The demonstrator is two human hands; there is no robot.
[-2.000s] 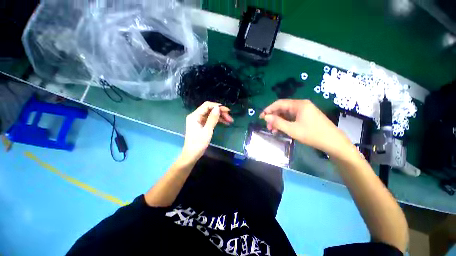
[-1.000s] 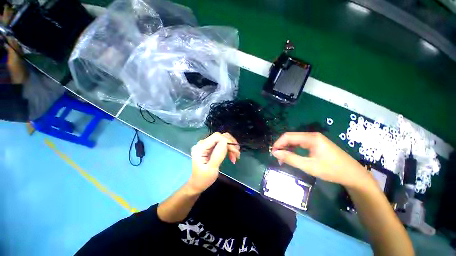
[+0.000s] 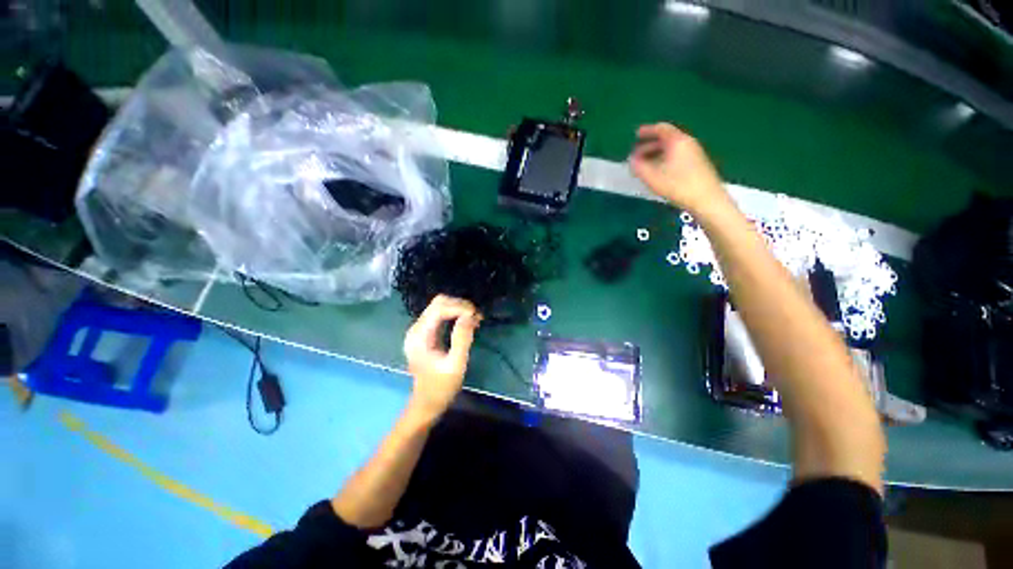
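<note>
My left hand (image 3: pixel 441 342) is at the near side of the tangled black heap of sealing rings (image 3: pixel 464 267), thumb and fingertips together; a thin dark strand seems to run from it, but the grip is too small to tell. My right hand (image 3: pixel 673 167) is raised over the pale strip at the bench's far side, blurred, fingers curled; I cannot tell if it holds anything. The display housing (image 3: pixel 589 381), black frame with a bright white inner face, lies flat at the near edge between the hands, untouched.
A second housing (image 3: pixel 742 353) lies right, partly under my right forearm, by the driver (image 3: pixel 824 291). White rings (image 3: pixel 850 261) are scattered behind. Small black parts (image 3: pixel 613 258) lie mid-bench. A thick black unit (image 3: pixel 544 166) stands at the far side. A clear bag (image 3: pixel 272 200) is left.
My right hand has moved away from my left, out to the far side of the bench. My left hand stays near the black heap. The camera view has shifted.
</note>
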